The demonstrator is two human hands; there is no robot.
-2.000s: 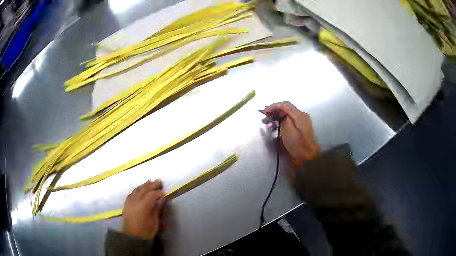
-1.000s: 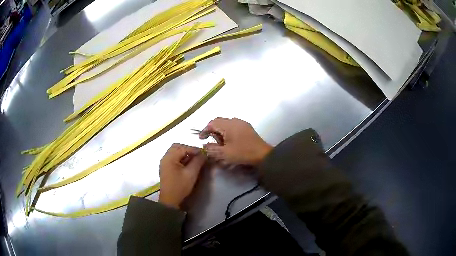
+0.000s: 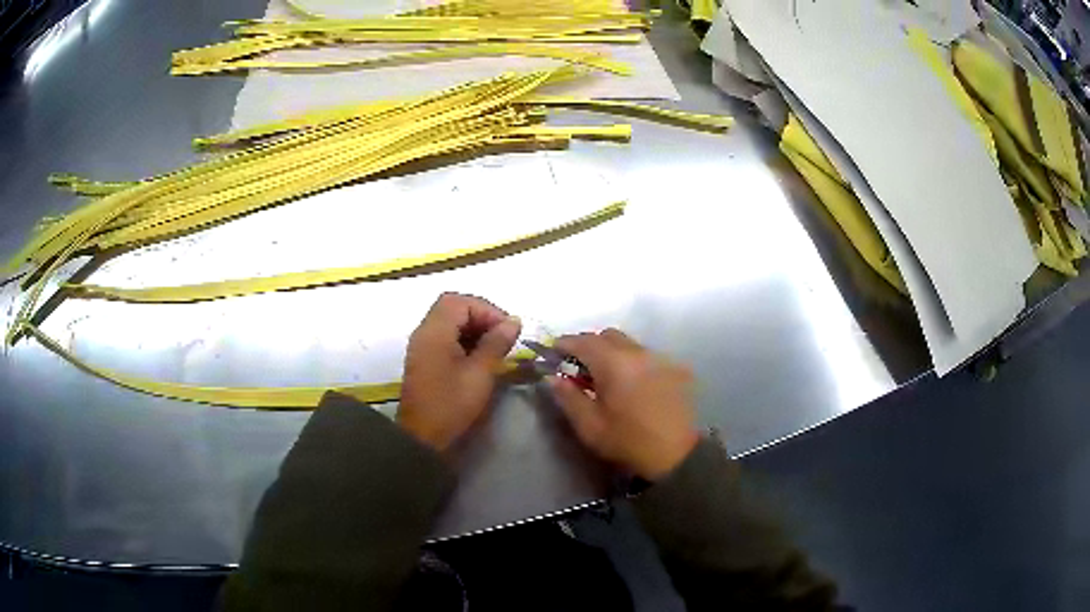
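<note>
A yellow strap [image 3: 263,396] runs from the left of the metal table into my left hand [image 3: 452,373], which grips it close to its right end. My right hand [image 3: 628,401] holds thread snips [image 3: 545,357] with silver blades and red parts. The blades point left at the strap's end, just beside my left fingertips. Whether they touch it I cannot tell. A second single yellow strap [image 3: 359,274] lies behind my hands. A loose bundle of yellow straps [image 3: 323,167] lies beyond it.
More yellow straps [image 3: 418,36] lie on a white sheet [image 3: 657,81] at the back of the metal table [image 3: 144,478]. White boards [image 3: 920,179] are stacked over yellow fabric pieces [image 3: 837,203] at the right. The table's curved front edge runs near my forearms.
My hands first came together at the strap's end. Now the snips' blades show between them, where my right hand held the snips away at the right before. The view has turned.
</note>
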